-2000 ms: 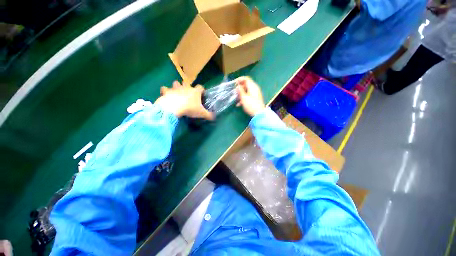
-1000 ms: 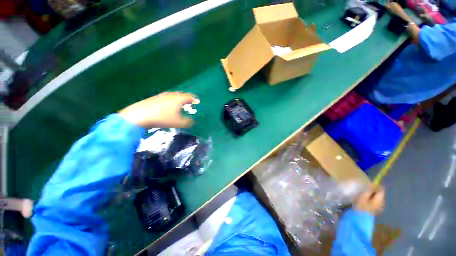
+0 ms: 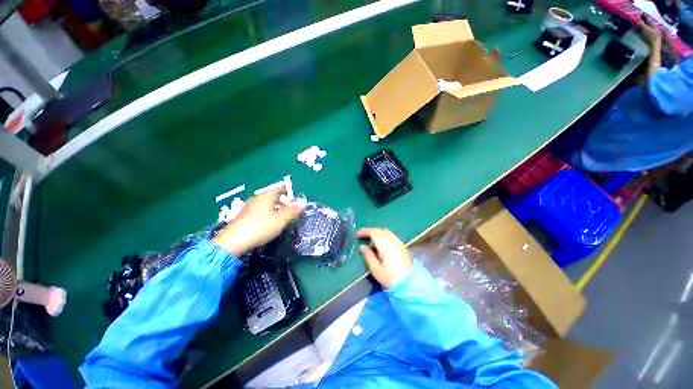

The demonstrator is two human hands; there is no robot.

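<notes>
My left hand (image 3: 260,222) is over the bench beside a black unit in a clear bag (image 3: 319,230). Small white strips (image 3: 287,188) show at its fingertips; whether it grips them or the bag is unclear. My right hand (image 3: 386,257) is just right of the bagged unit, fingers apart and slightly curled, with nothing visible in it. An unbagged black unit (image 3: 385,178) sits further forward. Another black unit (image 3: 266,300) lies near the bench edge, left of the bagged one. White round pads (image 3: 311,157) lie in a cluster behind the bagged unit.
An open cardboard box (image 3: 463,106) lies on the bench at right. A waste carton (image 3: 532,281) with clear bags is below the edge, near a blue stool-like item (image 3: 574,216). Small black parts (image 3: 124,283) and a pink fan (image 3: 7,283) are at left. Another person (image 3: 642,125) works at right.
My right hand has come back from over the waste carton to the bench edge. My left hand has moved from the white pads down to the bagged unit. The view has shifted left.
</notes>
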